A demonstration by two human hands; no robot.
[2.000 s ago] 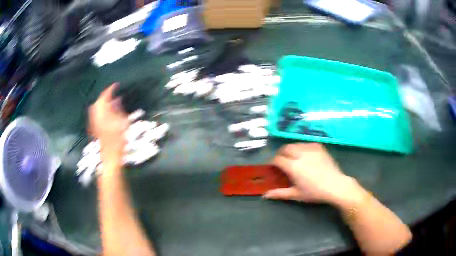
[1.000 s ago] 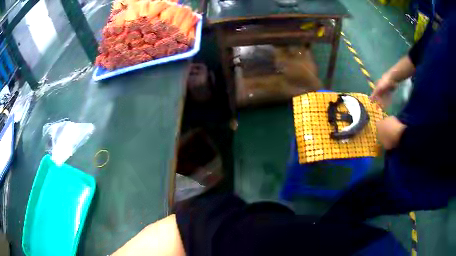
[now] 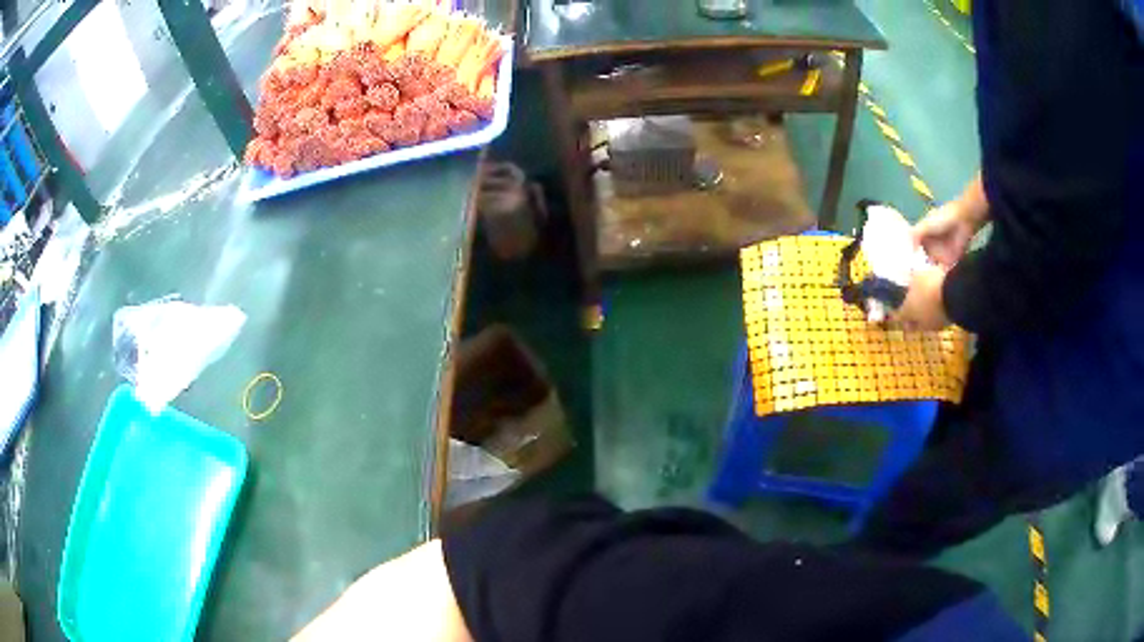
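Observation:
Neither of my hands shows. Only a bare forearm of mine and its dark sleeve cross the bottom edge, and the hand is cut off. The turquoise tray (image 3: 153,520) lies on the green bench at the lower left, its visible floor bare. A crumpled clear plastic bag (image 3: 176,345) lies at its far end. A thin yellow ring, like a rubber band (image 3: 262,396), lies to the right of the bag and tray.
A white-blue tray (image 3: 376,164) heaped with orange-red bundled parts (image 3: 364,94) stands at the bench's far end. Another person's hands (image 3: 935,270) hold a black-and-white bundle over a blue stool (image 3: 809,458) with a yellow beaded pad (image 3: 809,345). An open cardboard box (image 3: 521,408) is below the bench edge.
The view has swung right from the jig and white parts. Since the last earlier frame, the other person has lifted the black-and-white bundle from the stool pad.

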